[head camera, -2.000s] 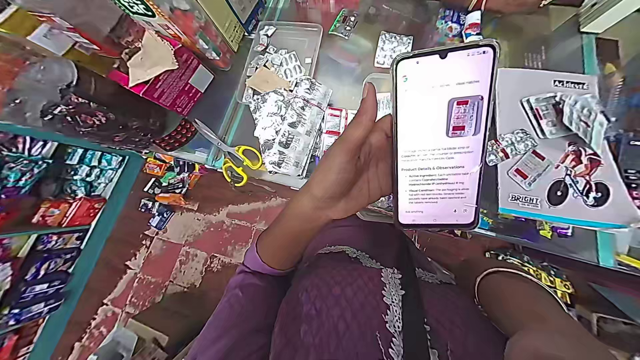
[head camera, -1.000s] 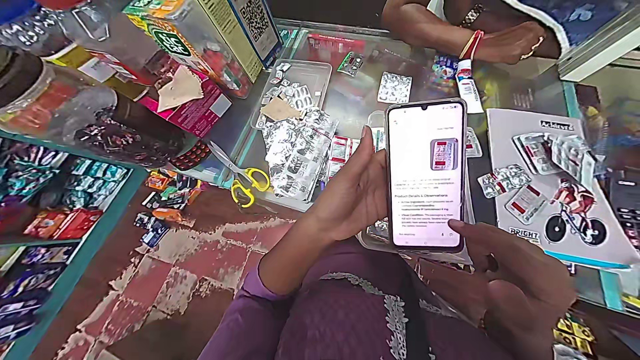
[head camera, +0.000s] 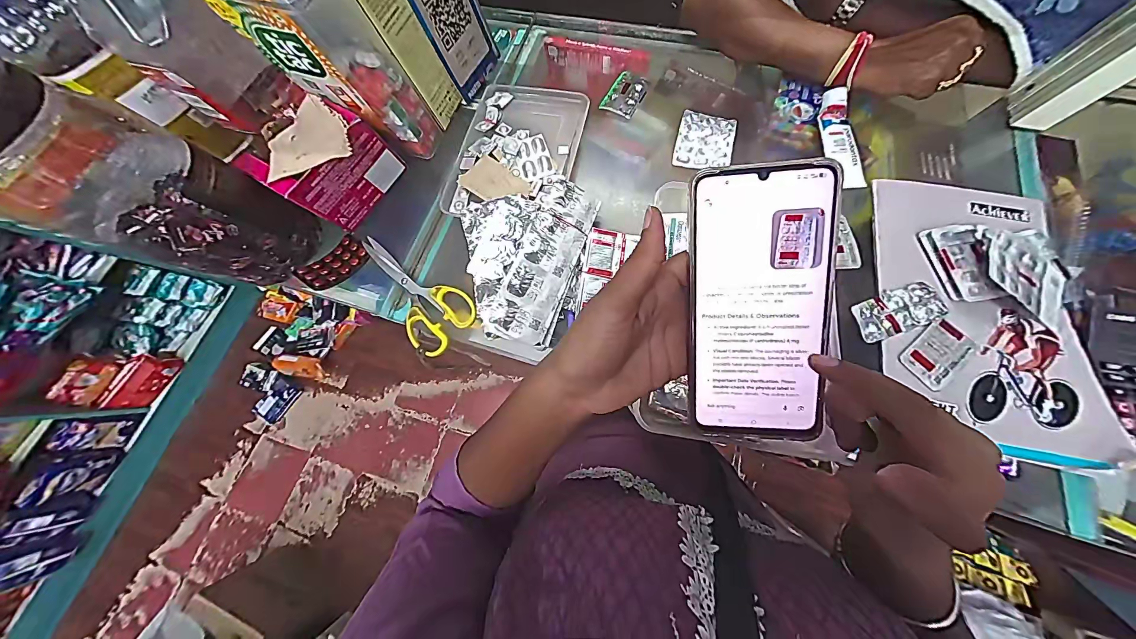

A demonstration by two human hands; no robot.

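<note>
My left hand (head camera: 626,333) holds a smartphone (head camera: 763,302) upright, its thumb along the left side. The lit screen shows a picture of a blister pack above text. My right hand (head camera: 914,444) is at the phone's lower right, index finger extended to the screen's edge, with nothing seen in it. Left of the phone, a heap of silver blister packs (head camera: 524,266) lies by a clear plastic tray (head camera: 568,120) on the glass counter. Right of it, more blister packs (head camera: 958,262) rest on a notebook (head camera: 914,209) with a cyclist on its cover.
Yellow-handled scissors (head camera: 428,306) lie at the counter's edge beside a large plastic jar (head camera: 204,204). A pink box (head camera: 346,173) and sweet containers stand behind. Another person's forearm and hand (head camera: 914,67) rest across the far side, near a toothpaste tube (head camera: 837,142). Shelves of packets are at left.
My right hand has come up from low at the right to the phone's lower right edge. The text and picture on the screen have shifted. Another person's arm has come into view.
</note>
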